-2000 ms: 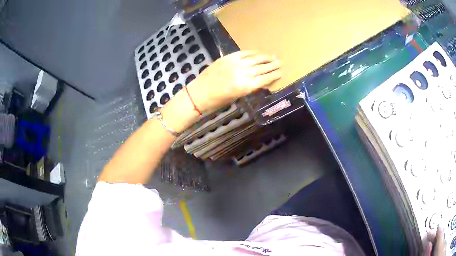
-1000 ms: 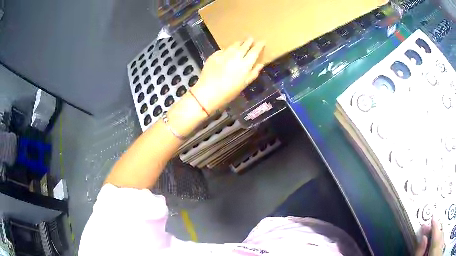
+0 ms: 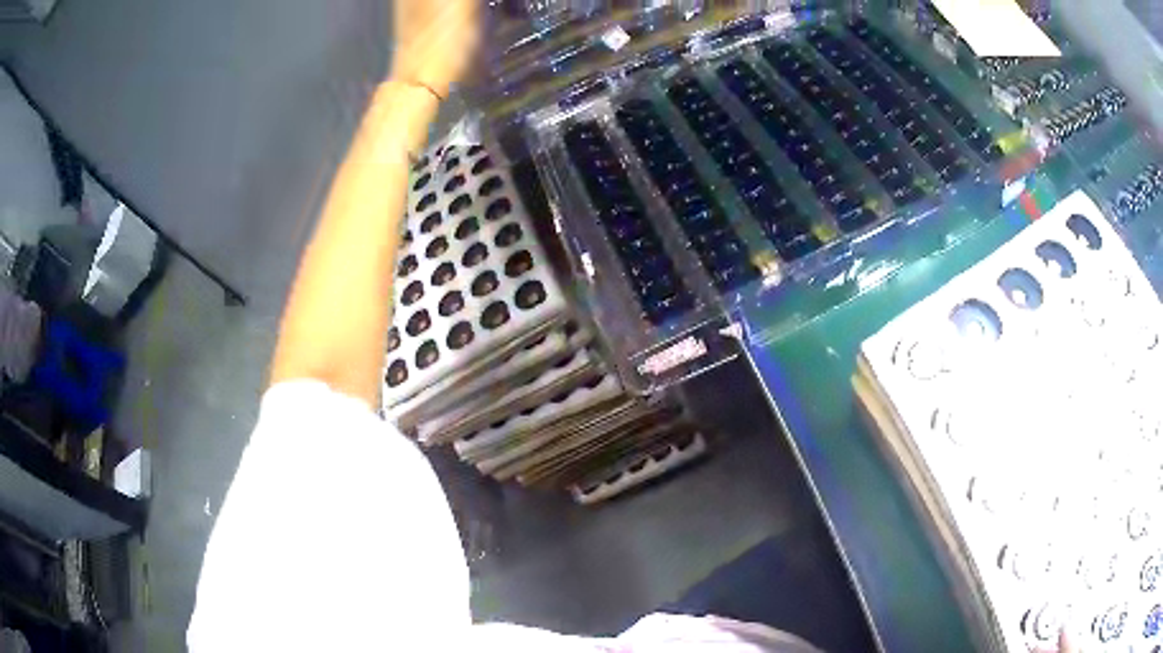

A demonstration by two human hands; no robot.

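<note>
My left hand (image 3: 436, 28) is at the top edge, blurred and cut off, so its fingers and anything in them are hidden. A clear plastic blister tray (image 3: 679, 287) lies uncovered at top centre, with rows of small black-blue parts. The white foam tray (image 3: 937, 427) lies on the green bench at right. Its far row of holes is dark, and ringed parts show in other holes. Only a faint bit of my right hand (image 3: 1066, 644) shows at the bottom edge over the foam tray; its grip cannot be seen.
Stacked hole-punched trays (image 3: 475, 334) stand low at left of the bench, beside the blister tray. The bench's blue edge (image 3: 816, 478) runs down the middle right. A pale paper (image 3: 1001, 26) lies at the top right. Shelves with boxes stand at far left.
The tan sheet that covered the blister tray is gone from view, and the dark parts are uncovered. My left hand has moved up and left. My right hand has slipped almost out of the picture.
</note>
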